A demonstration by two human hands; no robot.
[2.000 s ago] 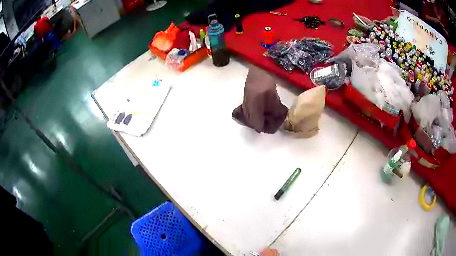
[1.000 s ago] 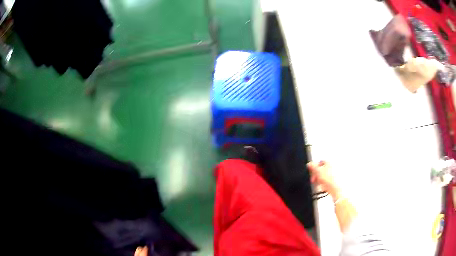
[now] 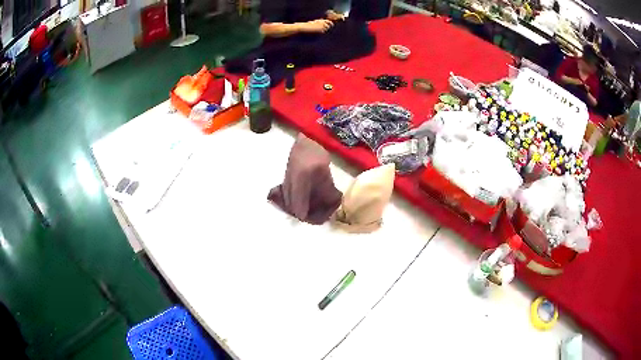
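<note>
Neither of my hands is in the picture. Nearest in front of me is the white table (image 3: 239,281). A green marker pen with a dark end (image 3: 337,290) lies on it. Behind the pen, a brown peaked cloth piece (image 3: 307,184) stands touching a beige one (image 3: 367,200). A yellow tape roll (image 3: 544,313) lies at the right, near the red cloth. A clear container with a red-topped item (image 3: 491,270) stands to its left.
A blue stool (image 3: 171,339) stands on the green floor at lower left. A water bottle (image 3: 259,98) and red tray (image 3: 209,105) stand at the back. Thread spools (image 3: 531,133) and red trays with plastic bags (image 3: 464,200) fill the right. A person's arm (image 3: 295,28) is over dark cloth.
The view has swung up from the floor, stool and red lap to the table and room. The hand at the table edge, the other fingertips and the dark garments have left the view.
</note>
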